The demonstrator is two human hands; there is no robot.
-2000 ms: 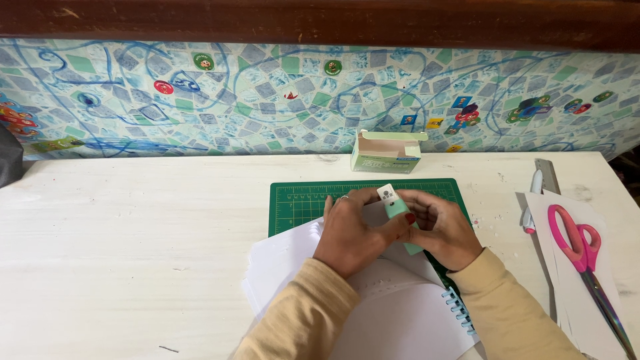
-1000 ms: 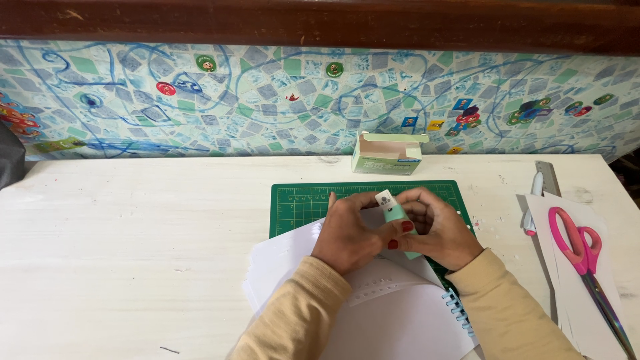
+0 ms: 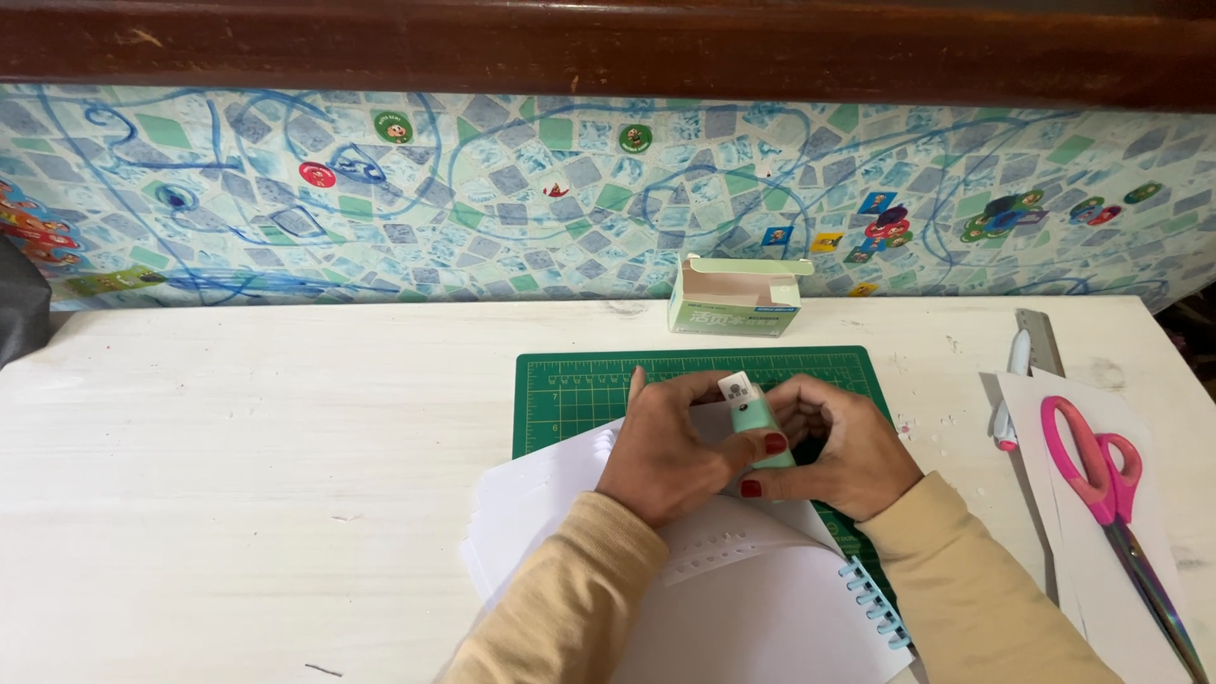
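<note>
A small mint-green and white device, perhaps a hole punch (image 3: 752,418), is held upright between both hands above white paper. My left hand (image 3: 670,446) grips it from the left, thumb across its front. My right hand (image 3: 841,446) holds its right side, with the thumb low and the other fingers curled behind. Beneath the hands lie loose white sheets (image 3: 532,513) and a page with a row of punched holes (image 3: 717,546). A light-blue ring binding (image 3: 874,603) runs along the right edge of the paper. The sheets partly cover a green cutting mat (image 3: 589,380).
An opened pale-green carton (image 3: 731,313) stands behind the mat, near the patterned wall. At the right, pink-handled scissors (image 3: 1107,489) rest on white paper (image 3: 1054,570), beside a capped marker (image 3: 1016,380) and a grey ruler (image 3: 1040,342). A dark object (image 3: 19,299) sits at the far left.
</note>
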